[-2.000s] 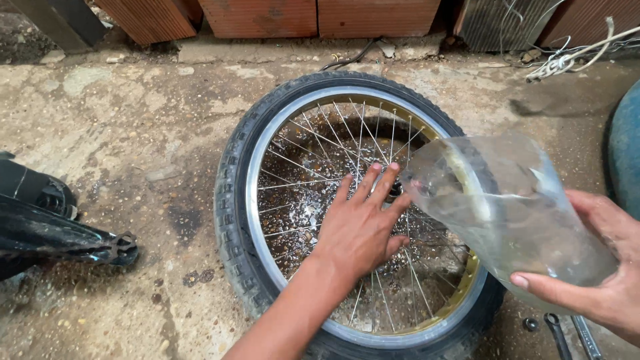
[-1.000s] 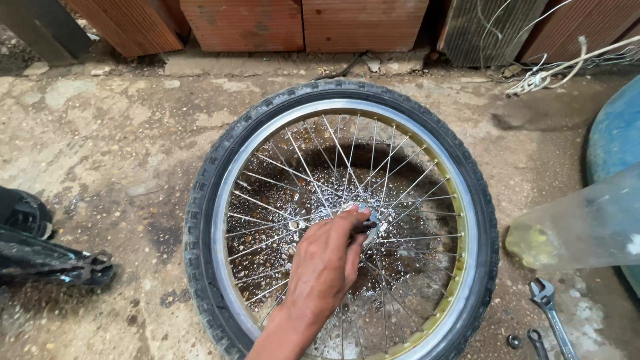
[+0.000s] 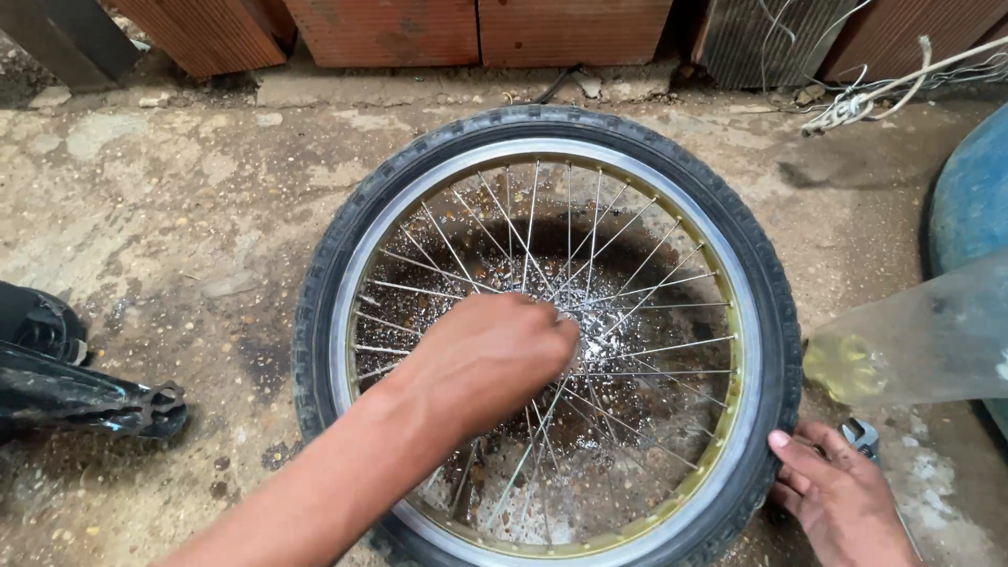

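Note:
A bicycle wheel with a black knobby tire (image 3: 776, 315) and a silver rim lies on the wet concrete floor. Over its center, my left hand (image 3: 504, 358) is curled at the hub, and what its fingers hold there is hidden. My right hand (image 3: 835, 488) grips the tire at the lower right edge, thumb on top. Thin metal spokes (image 3: 654, 307) run from hub to rim. Beside the right hand, an adjustable wrench (image 3: 860, 435) is partly covered. A cut clear plastic bottle (image 3: 921, 339) with yellowish liquid in its base stands right of the wheel.
Black bicycle frame parts (image 3: 87, 394) lie at the left. Hollow clay bricks (image 3: 386, 31) line the back. A knotted rope (image 3: 850, 110) and loose wires are at the upper right, above a blue plastic container (image 3: 972, 189) at the right edge.
The right hand held the plastic bottle over the wheel two seconds ago; it now grips the tire, and the bottle stands at the right. The left hand has gone from spread to curled at the hub.

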